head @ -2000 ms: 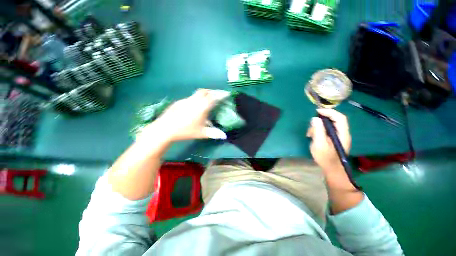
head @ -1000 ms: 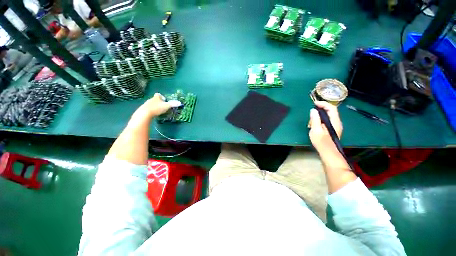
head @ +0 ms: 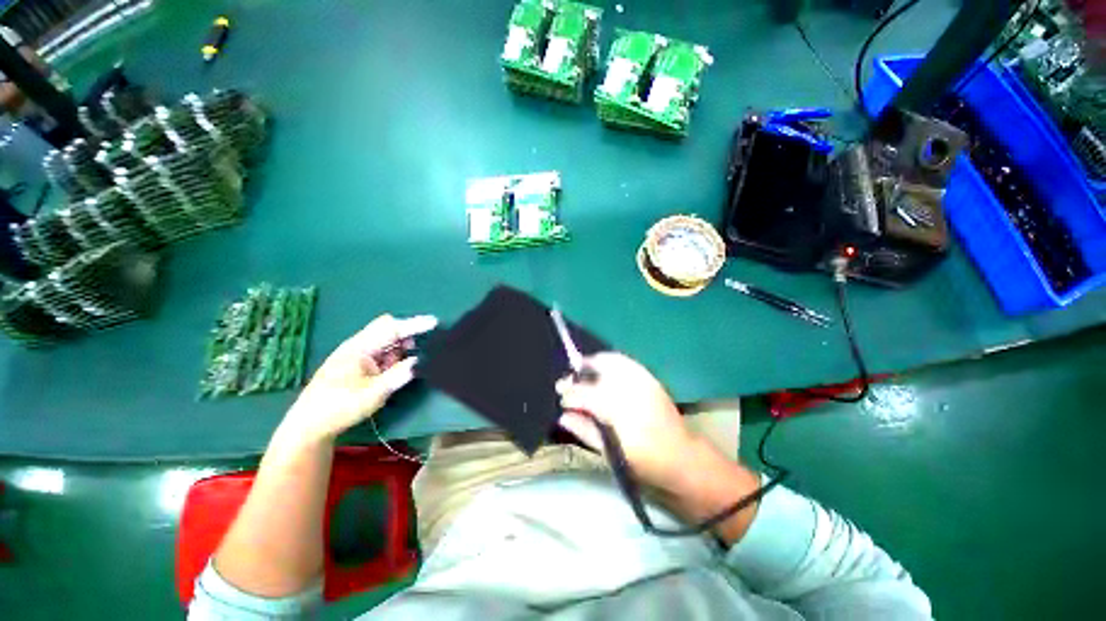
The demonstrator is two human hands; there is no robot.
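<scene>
The black pad (head: 500, 364) lies at the bench's front edge with no panel on it. My right hand (head: 625, 412) grips the soldering iron (head: 566, 340) over the pad's right part, tip pointing up and away. My left hand (head: 358, 374) is at the pad's left corner, fingers curled. A thin solder wire (head: 394, 450) hangs in a loop below it; its grip on the wire is partly hidden. A group of green boards (head: 257, 342) lies left of my left hand. A green panel with white faces (head: 516, 211) lies beyond the pad.
The tip-cleaning pot (head: 683, 254) and tweezers (head: 779, 302) are right of the pad. The black soldering station (head: 891, 200) and blue bin (head: 1013, 200) stand farther right. Stacked panels (head: 651, 83) are at the far side, board rows (head: 140, 194) at far left. A red stool (head: 237, 516) is below.
My left hand has moved off the left boards to the pad's left corner. My right hand has brought the iron from the pot to over the pad. The camera view has shifted.
</scene>
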